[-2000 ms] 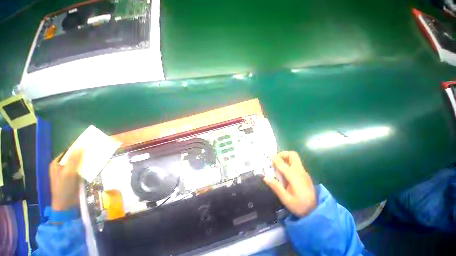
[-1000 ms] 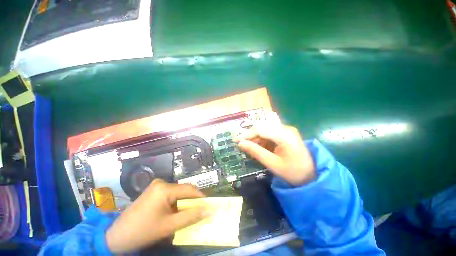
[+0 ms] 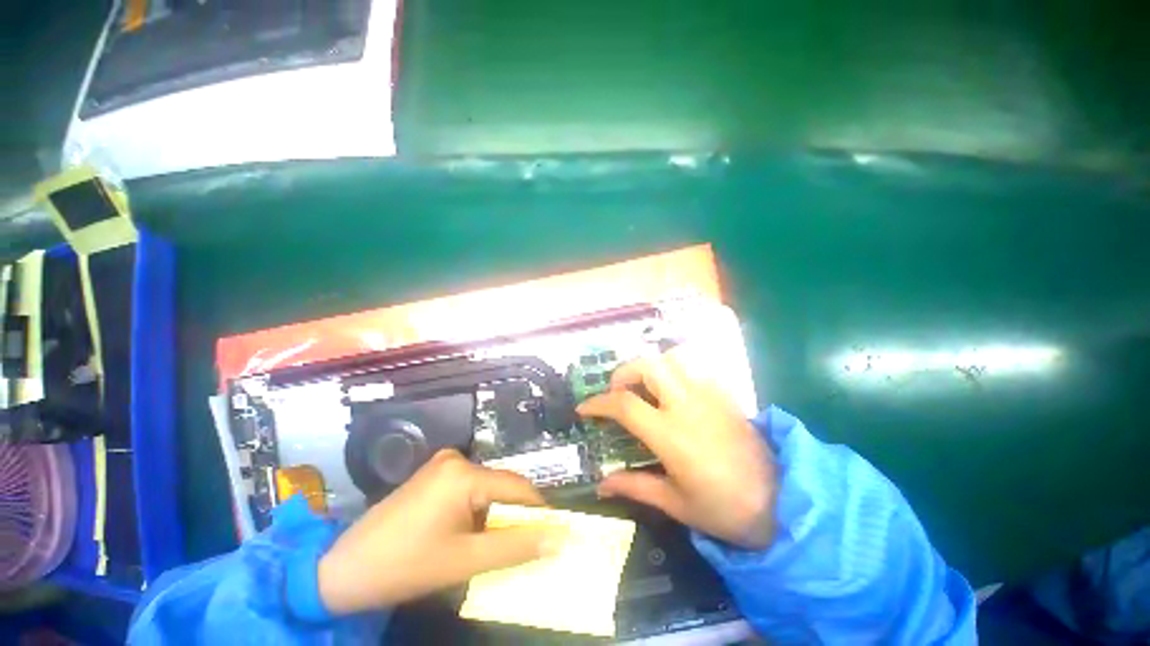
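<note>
A laptop base assembly (image 3: 656, 555) lies open in front of me, tilted, with a round black fan (image 3: 397, 444) left of centre and a green motherboard (image 3: 593, 369) right of it. My left hand (image 3: 435, 536) holds a pale yellow release sheet (image 3: 555, 574) between thumb and fingers over the black battery area. My right hand (image 3: 687, 454) is over the motherboard, thumb and fingers apart, fingertips near the board's lower part. I cannot see any piece at its fingertips. Part of the board and battery is hidden under my hands.
A red-orange strip (image 3: 505, 297) runs along the laptop's far edge. A blue tray (image 3: 154, 416) at left holds black sheets with yellow edges; a pink fan (image 3: 35, 511) is beside them. Another laptop base (image 3: 233, 51) lies on a white sheet (image 3: 252, 120) at the far left of the green bench.
Since two seconds ago, my left hand has brought the yellow sheet from the laptop's left corner over the battery. My right hand has moved from the right edge onto the motherboard.
</note>
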